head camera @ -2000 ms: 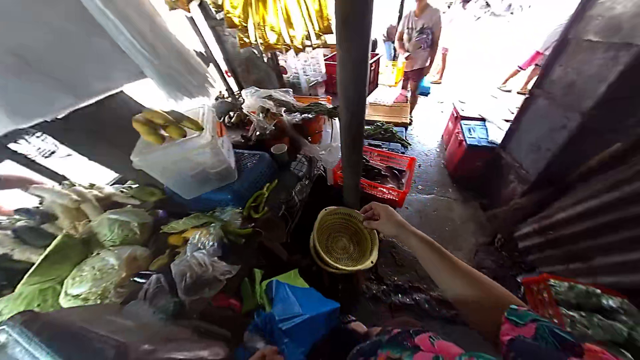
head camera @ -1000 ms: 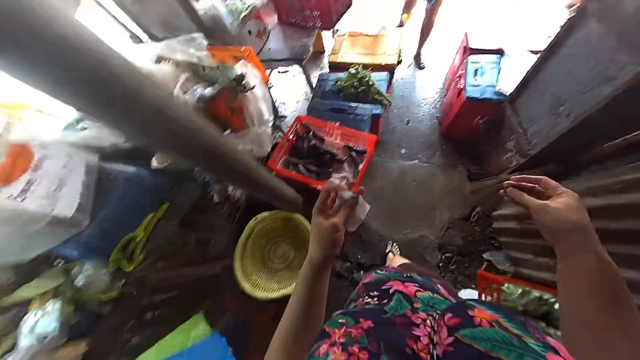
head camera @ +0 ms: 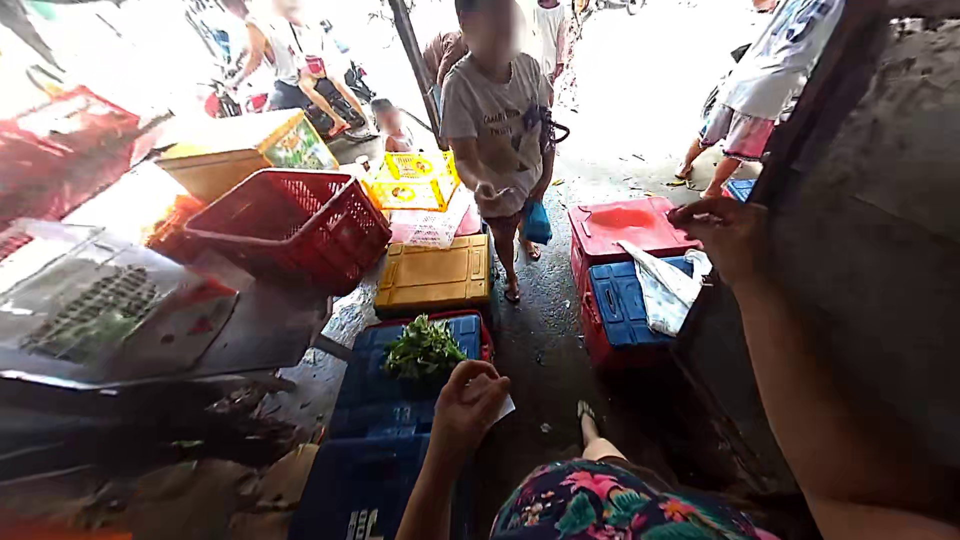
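My left hand (head camera: 469,405) is low in the middle, its fingers closed on a small white piece, perhaps paper or plastic (head camera: 501,403). Just behind it, leafy greens (head camera: 424,346) lie on a blue cooler lid (head camera: 375,360). At the right my right hand (head camera: 724,232) is raised with bent fingers; a small dark thing seems to be at its fingertips, too blurred to name. Below that hand a white plastic bag (head camera: 664,289) lies across a blue lid (head camera: 619,304), beside a red lid (head camera: 630,225).
A person (head camera: 499,135) stands ahead in the wet aisle (head camera: 536,322). A yellow cooler (head camera: 435,271), a red plastic crate (head camera: 289,225) and a yellow crate (head camera: 412,180) line the left. A dark wall (head camera: 862,300) rises at the right. More people are farther back.
The view has swung up and forward along the aisle. The yellow basket, which my left hand touched two seconds ago, is out of view. My left hand still holds the white piece.
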